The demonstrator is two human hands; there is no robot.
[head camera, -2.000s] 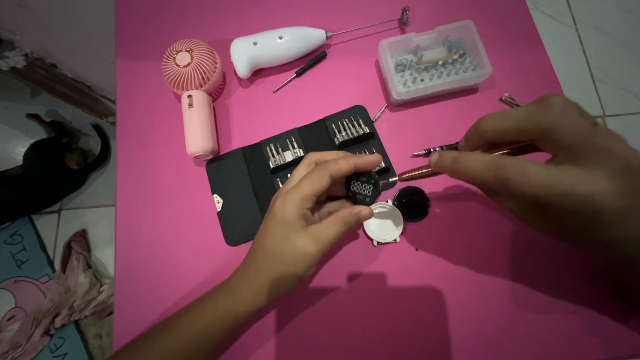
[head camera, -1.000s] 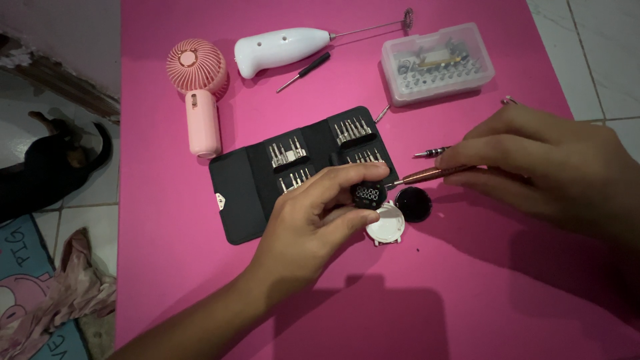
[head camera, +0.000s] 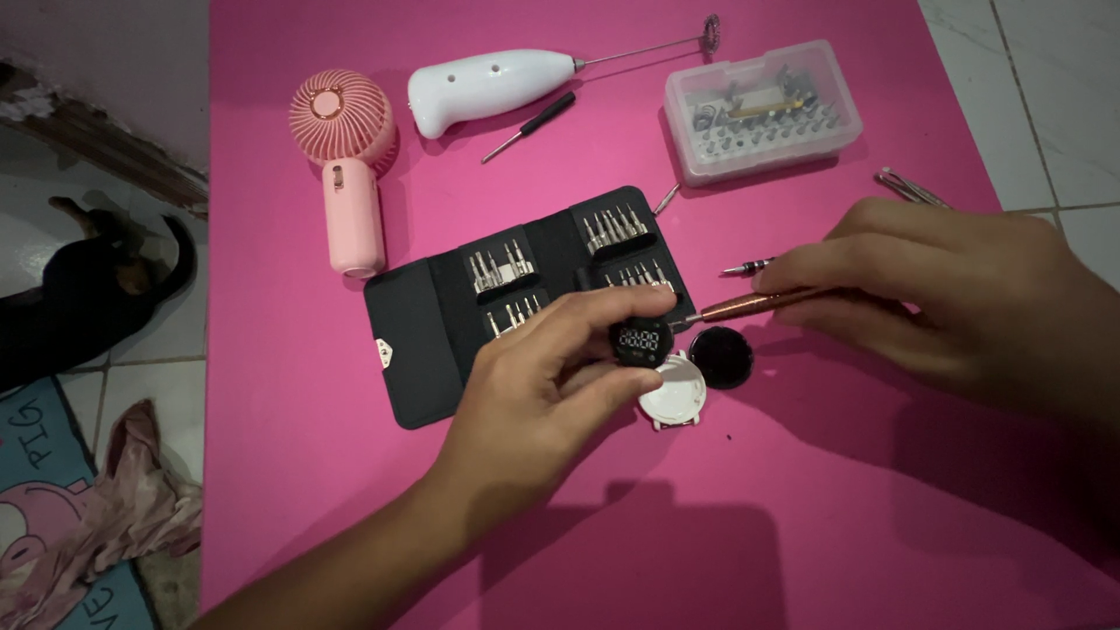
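Note:
Between the fingertips of my left hand (head camera: 560, 376) is a round black digital watch module (head camera: 641, 341) with lit digits on its face. My right hand (head camera: 927, 297) grips a copper-coloured precision screwdriver (head camera: 752, 305), whose tip meets or nearly meets the module's right edge; the exact contact cannot be told. A second small metal driver (head camera: 744, 268) pokes out by the right fingertips. Just below the module lies a white round watch case (head camera: 675, 395), and beside it a black disc-shaped cover (head camera: 722, 357). Behind my left hand spreads a black bit wallet (head camera: 411, 341) with rows of bits.
Farther back on the pink table (head camera: 367, 490) are a pink handheld fan (head camera: 353, 214), a white milk frother (head camera: 494, 87), a black-handled screwdriver (head camera: 547, 114) and a clear plastic box of bits (head camera: 766, 162). Metal tweezers (head camera: 910, 188) lie behind my right hand. A black animal (head camera: 79, 289) lies on the floor.

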